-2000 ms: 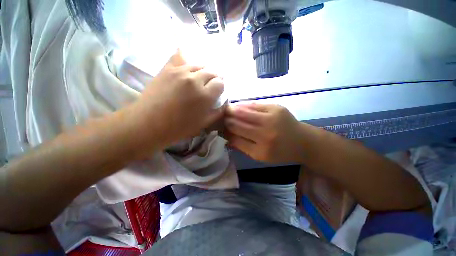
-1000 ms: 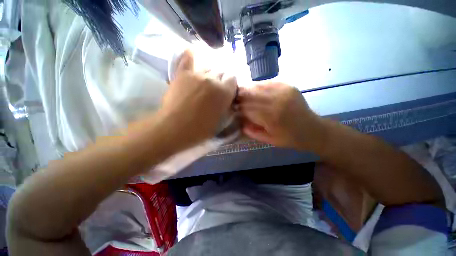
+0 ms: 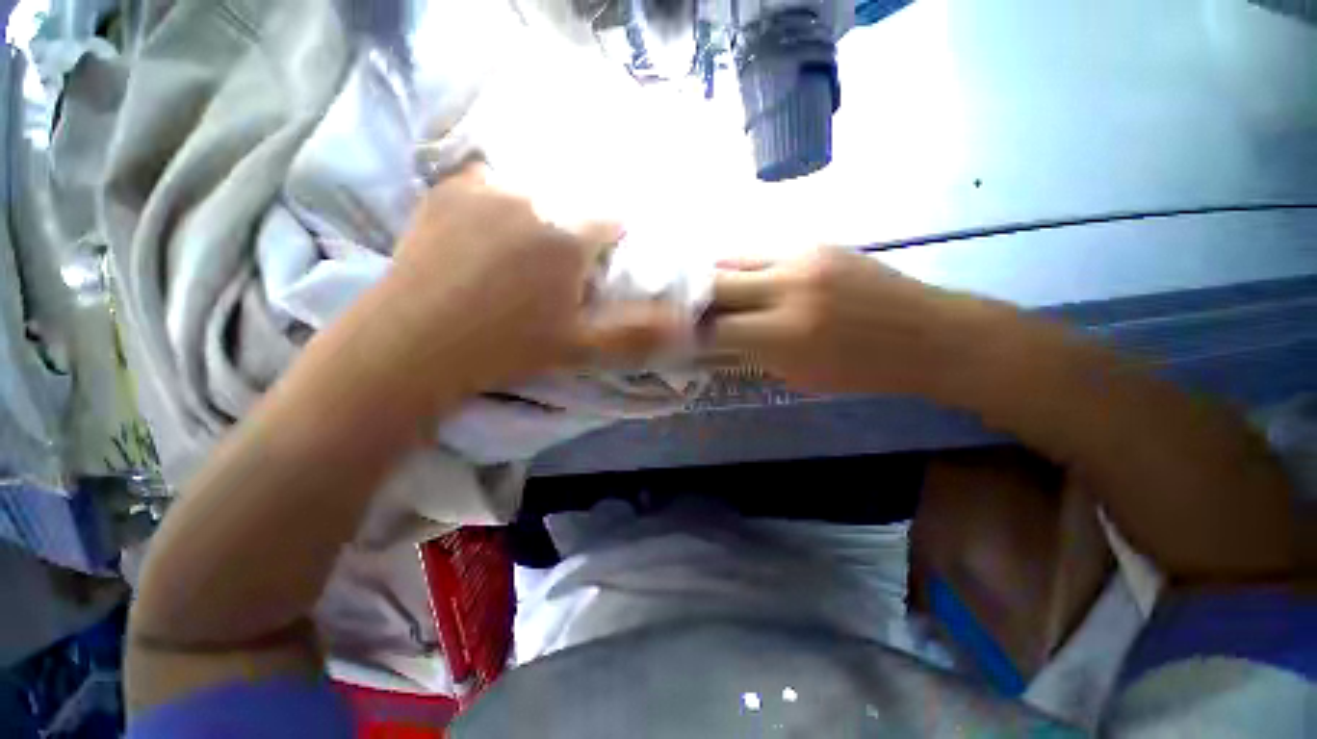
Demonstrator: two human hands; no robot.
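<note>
A large cream garment piece (image 3: 217, 217) lies in folds on the left of the machine bed, partly over the table's front edge. My left hand (image 3: 527, 296) is closed on its bunched edge, below the machine head. My right hand (image 3: 809, 318) meets it from the right, fingertips pinching the same cloth. Both hands are blurred. The ribbed blue-grey knob (image 3: 790, 123) of the sewing machine is above my right hand. Glare hides the cloth near the needle, and the needle cannot be made out.
The white machine bed (image 3: 1098, 130) spans the right. The grey table edge (image 3: 809, 433) runs along the front. A red plastic basket (image 3: 470, 599) holding pale cloth is at lower left. A brown box (image 3: 989, 563) with a blue stripe is under the table.
The garment at left has bunched into tighter folds, and its lower part again hangs over the table edge. Both hands have stayed together on the cloth. The view has shifted, showing less machine head.
</note>
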